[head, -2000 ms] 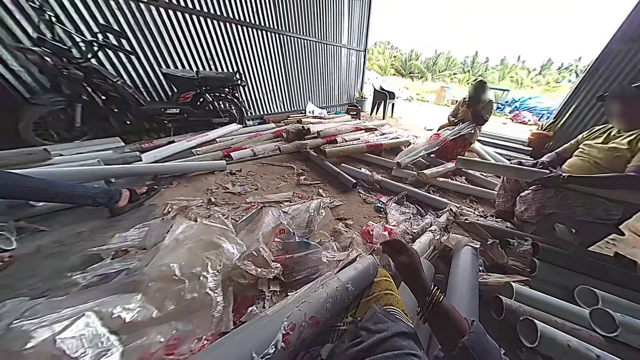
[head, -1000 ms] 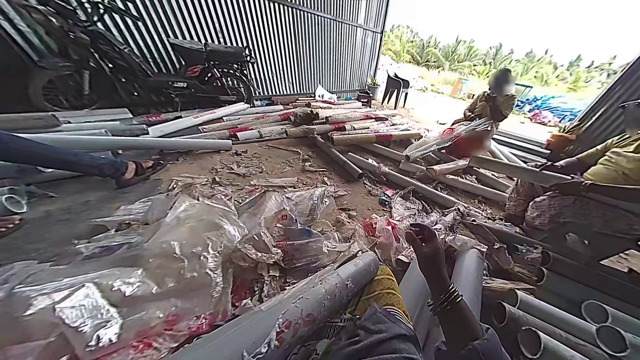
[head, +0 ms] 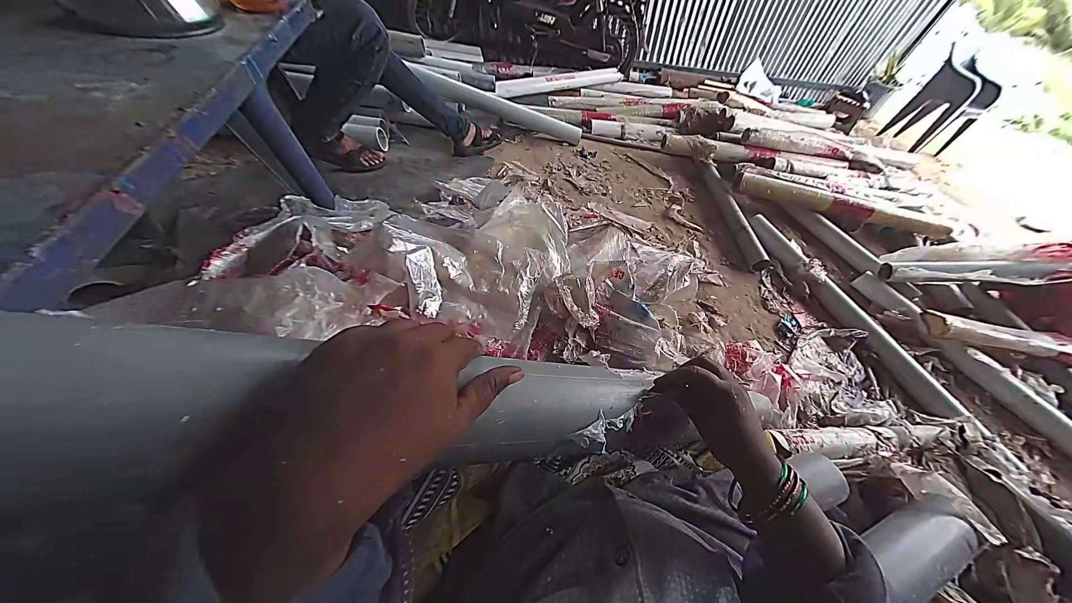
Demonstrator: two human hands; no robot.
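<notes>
A thick grey plastic pipe (head: pixel 553 398) lies across my lap, running from the left edge to the middle. My left hand (head: pixel 394 402) rests over the top of it, with the thumb stretched along its surface; the underside of the hand is hidden. At the pipe's right part, my right hand (head: pixel 708 402), with bangles at the wrist, has its fingers bent at a torn bit of wrapping film (head: pixel 599 431). Whether those fingers pinch the film cannot be made out. Crumpled clear and red plastic film (head: pixel 502 260) is heaped just beyond the pipe.
At upper left stands a table with a blue metal edge (head: pixel 180 146); a person's legs (head: pixel 352 75) in sandals are behind it. Many wrapped pipes (head: pixel 804 142) and bare grey pipes (head: pixel 888 335) lie on the dirt floor. Black chairs (head: pixel 950 88) stand at upper right.
The view has swung well to the left, bringing in the blue-edged table. My left hand, not seen before, now lies on the pipe. My right hand was raised and is now down at the pipe.
</notes>
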